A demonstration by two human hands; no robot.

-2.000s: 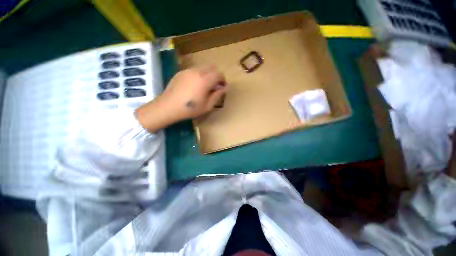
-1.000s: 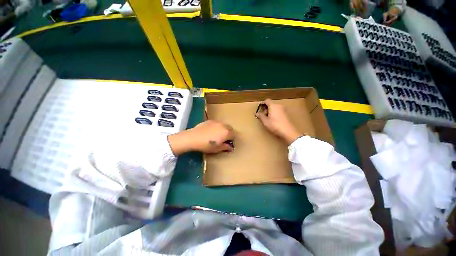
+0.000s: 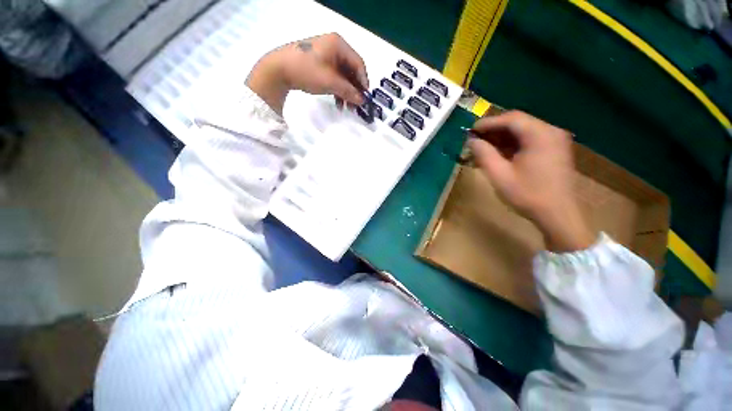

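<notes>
My left hand [image 3: 321,71] is over the white foam tray [image 3: 321,205] and holds a small black frame [image 3: 366,108] at the tray's slots, beside the filled ones. Several black frames [image 3: 419,105] stand in two rows near the tray's right corner. My right hand [image 3: 530,164] is above the left edge of the shallow brown carton [image 3: 490,229], its thumb and fingers pinched together. A dark thing shows at its fingertips, blurred, likely another frame. The hand and sleeve hide part of the carton's inside.
A yellow post [image 3: 475,44] rises behind the tray's corner. The green bench [image 3: 449,297] has yellow lines beyond the carton. Thick white foam layers [image 3: 120,32] stand at the upper left. White sleeves [image 3: 710,361] are cut off at the lower right edge.
My left hand has moved from the carton to the foam tray with a frame. My right hand has moved left to the carton's edge. The view has turned towards the tray.
</notes>
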